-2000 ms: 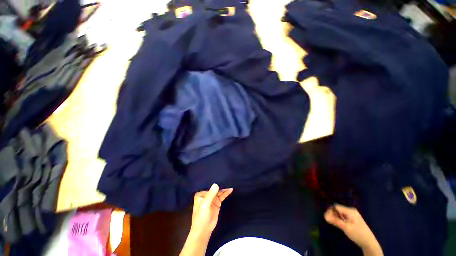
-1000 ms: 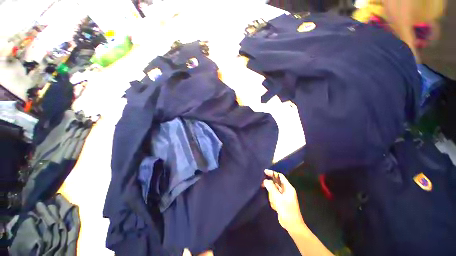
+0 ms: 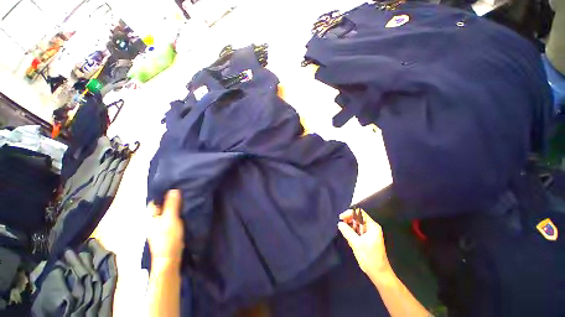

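Observation:
A navy pinafore [image 3: 266, 204] lies on a pile in front of me, neck end away, its skirt bunched and billowing towards me. Its lining does not show. My left hand [image 3: 165, 226], slightly blurred, is at the skirt's left edge with cloth between thumb and fingers. My right hand [image 3: 364, 238] is just off the skirt's right edge, closed around small dark snips [image 3: 357, 220] whose tips point up. The snips do not touch the cloth.
A second navy pile [image 3: 446, 117] lies on the right, with a crested navy garment [image 3: 514, 266] below it. Grey and navy garments [image 3: 90, 186] lie at the left. The pale table [image 3: 130, 198] shows between piles. A green bag [image 3: 153, 64] is at the far left.
My left hand has come up from the bottom edge to the skirt's left side. Navy cloth now covers the light blue lining. My right hand has shifted slightly right, still holding the snips.

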